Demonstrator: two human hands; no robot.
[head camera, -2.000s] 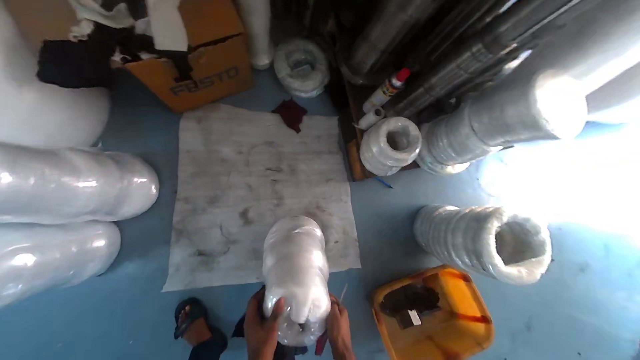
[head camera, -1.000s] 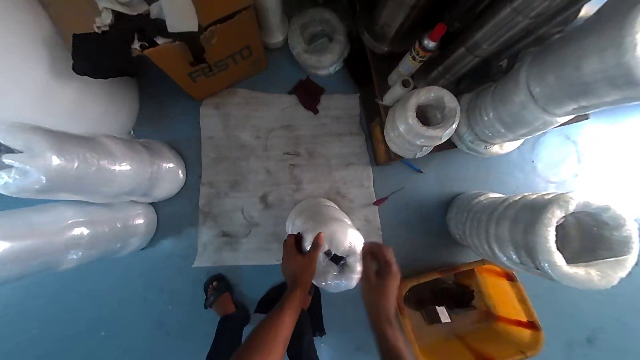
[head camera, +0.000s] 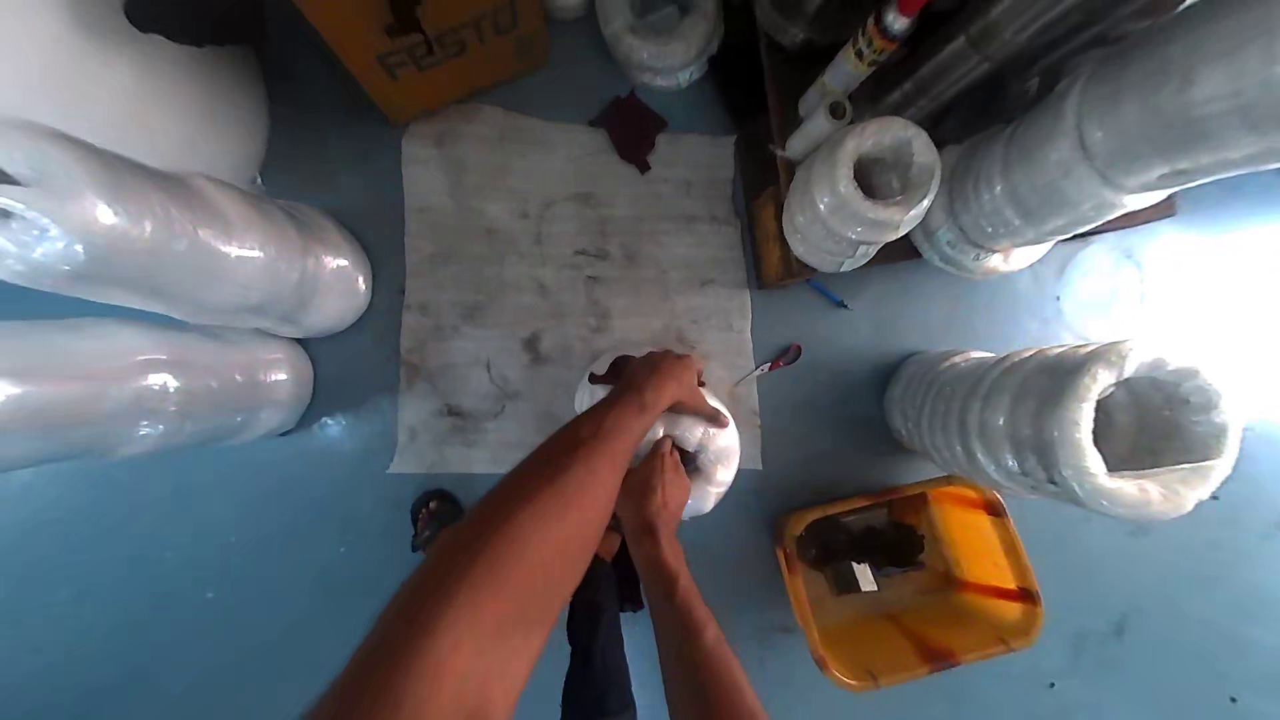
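A roll wrapped in clear plastic film (head camera: 715, 465) stands at the lower right of a stained pale sheet (head camera: 560, 260) on the blue floor. My left hand (head camera: 660, 385) lies across the roll's upper part, its fingers spread over the film. Lower down, my right hand (head camera: 657, 490) has its fingertips at the roll's central hole; whether they pinch the film cannot be told. A pair of scissors with red handles (head camera: 782, 358) rests beside the roll, at the sheet's right edge. A dark red cloth (head camera: 632, 130) lies at the sheet's top edge.
A yellow plastic tub (head camera: 910, 660) with dark items stands at the lower right, below a wrapped coil stack (head camera: 1030, 420). Large wrapped rolls (head camera: 200, 240) lie at the left. A cardboard box (head camera: 460, 55) is at the top, a blue pen (head camera: 828, 293) near the wooden rack at right.
My left hand has moved over the roll's upper part, and my right hand has come from beside the roll to its central hole. The view has moved closer.
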